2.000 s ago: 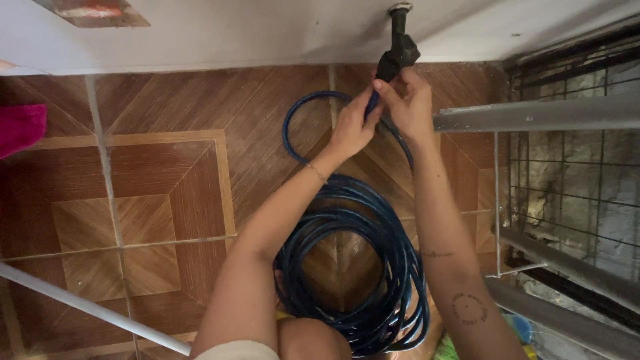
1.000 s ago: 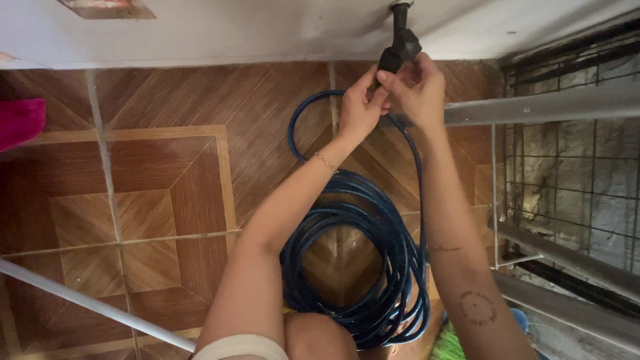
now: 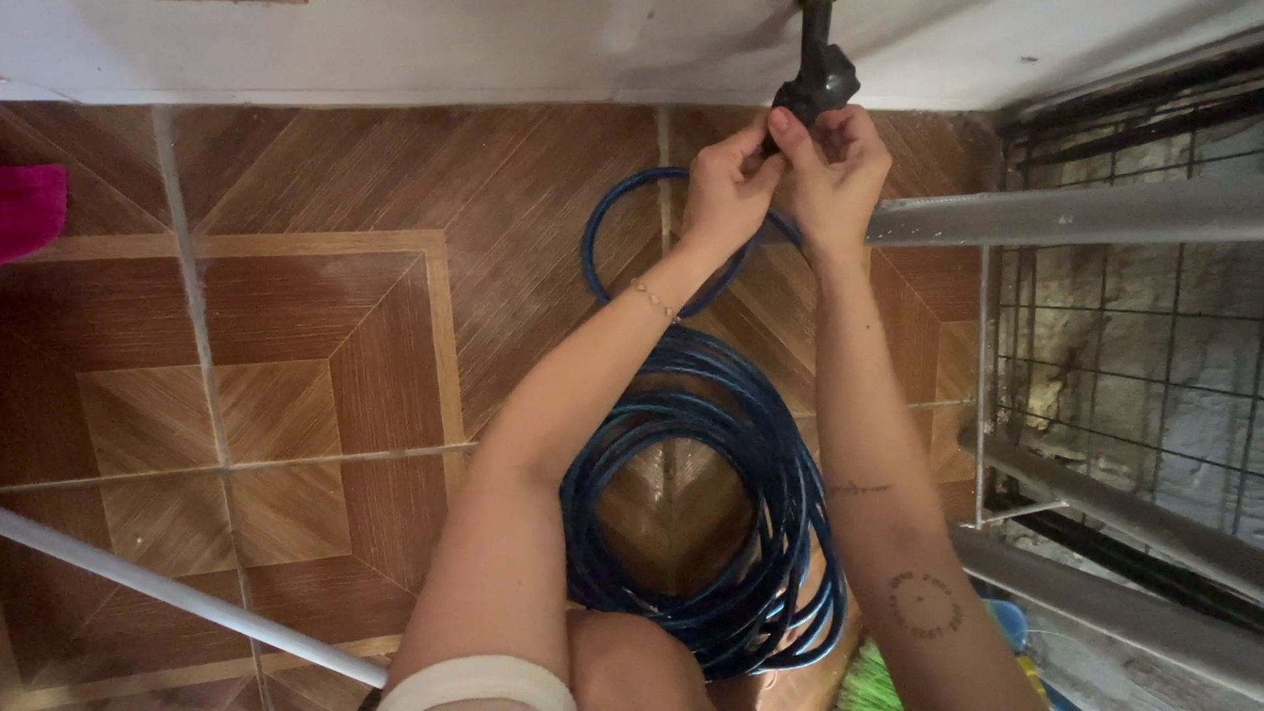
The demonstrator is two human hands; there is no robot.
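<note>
A black plastic tap (image 3: 818,81) projects from the white wall at the top of the head view. My left hand (image 3: 731,188) grips the lower end of its spout, thumb and fingers pinched together. Close beside it, my right hand (image 3: 837,173) has its thumb and fingers on the same lower part. A coiled blue hose (image 3: 790,494) lies on the tiled floor between my forearms, and one loose loop of it rises toward my hands. The hose's end is hidden behind my fingers, so whether it joins the tap cannot be told.
Grey metal bars (image 3: 1066,215) and a wire grid (image 3: 1106,365) stand on the right. A pale pole (image 3: 188,592) crosses the lower left. A magenta cloth (image 3: 30,209) lies at the left edge. Green bristles (image 3: 869,679) show at the bottom, near a blue object (image 3: 1007,624).
Two seconds ago a blue hose length showed at my left fingers; now my fingers cover that spot. Both hands stay at the tap's lower end.
</note>
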